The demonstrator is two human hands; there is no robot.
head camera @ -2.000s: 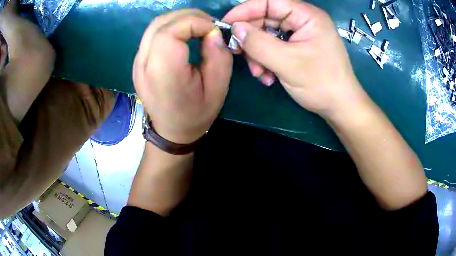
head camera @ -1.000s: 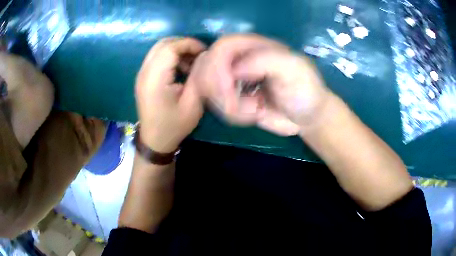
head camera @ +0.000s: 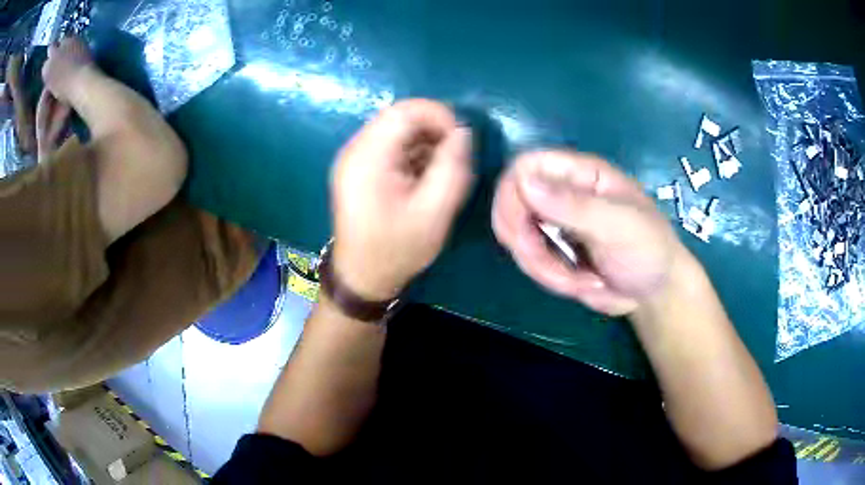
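Observation:
My left hand (head camera: 394,204) is raised over the green mat, blurred, with its fingers curled towards the thumb. Whether it holds anything cannot be told. My right hand (head camera: 607,232) is just to its right, apart from it, with curled fingers. A small hinge-like part (head camera: 560,243) with a pale, shiny tab shows inside my right hand; its rest is hidden by the fingers. Several similar parts with dark rods and pale tabs (head camera: 697,174) lie loose on the mat, right of my right hand. Tiny clear rings (head camera: 303,41) lie scattered at the upper left.
A clear zip-lock bag (head camera: 795,317) of mixed dark and pale parts lies at the right. Another crinkled clear bag (head camera: 190,47) lies at upper left, beside a coworker's bare arm (head camera: 142,156). A blue stool (head camera: 248,308) and cardboard boxes (head camera: 104,438) are beyond the bench edge.
My hands, together at the fingertips two seconds ago, are now apart. My right hand has turned, showing the part inside it. The view has shifted, bringing the rings into sight.

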